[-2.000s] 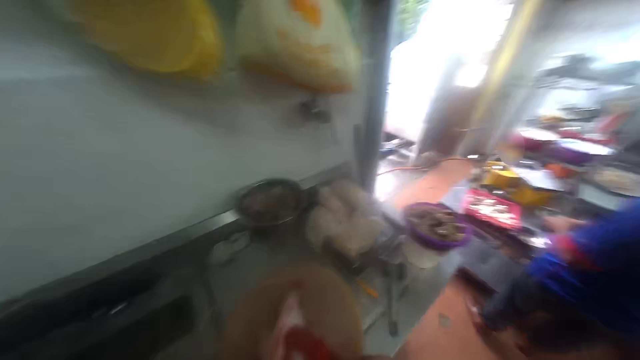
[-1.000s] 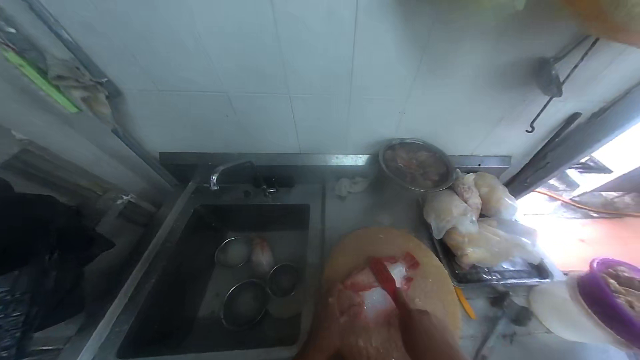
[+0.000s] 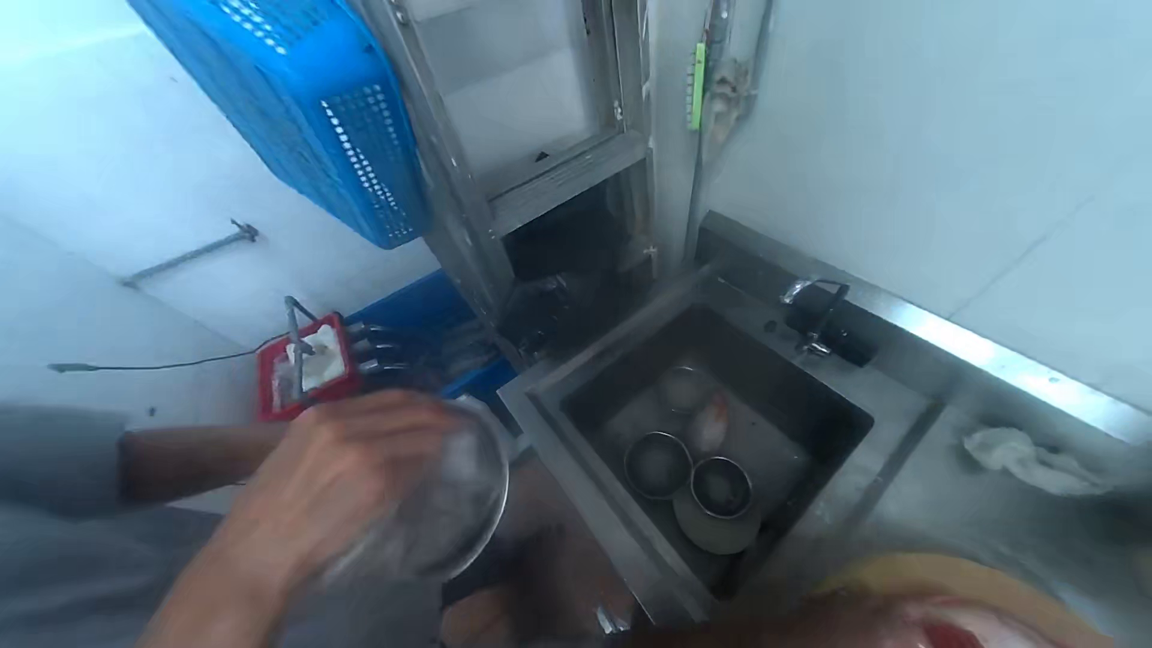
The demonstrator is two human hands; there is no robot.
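At the bottom edge, a blurred, dark part of my left hand or forearm [image 3: 765, 632] reaches in beside raw meat [image 3: 999, 619] on a round cutting board [image 3: 927, 569]. Its fingers cannot be made out. A red patch [image 3: 952, 634] lies on the meat; whether it is the knife's handle is unclear. My right hand is out of view. At the left, a co-worker's hands [image 3: 351, 468] hold a round metal bowl [image 3: 468, 504], blurred, outside the sink's left rim.
Bowls [image 3: 659, 464] and a pale piece of food [image 3: 713, 423] lie in the steel sink [image 3: 576, 504] below a faucet [image 3: 814, 315]. A crumpled white cloth [image 3: 1030, 461] rests on the counter. A blue plastic basket [image 3: 360, 162] hangs beside a metal rack [image 3: 567, 184]; a red basket [image 3: 267, 382] stands lower down.
The view has swung far to the left. The co-worker's hands and the bowl have come into view, while most of my own hands have left it.
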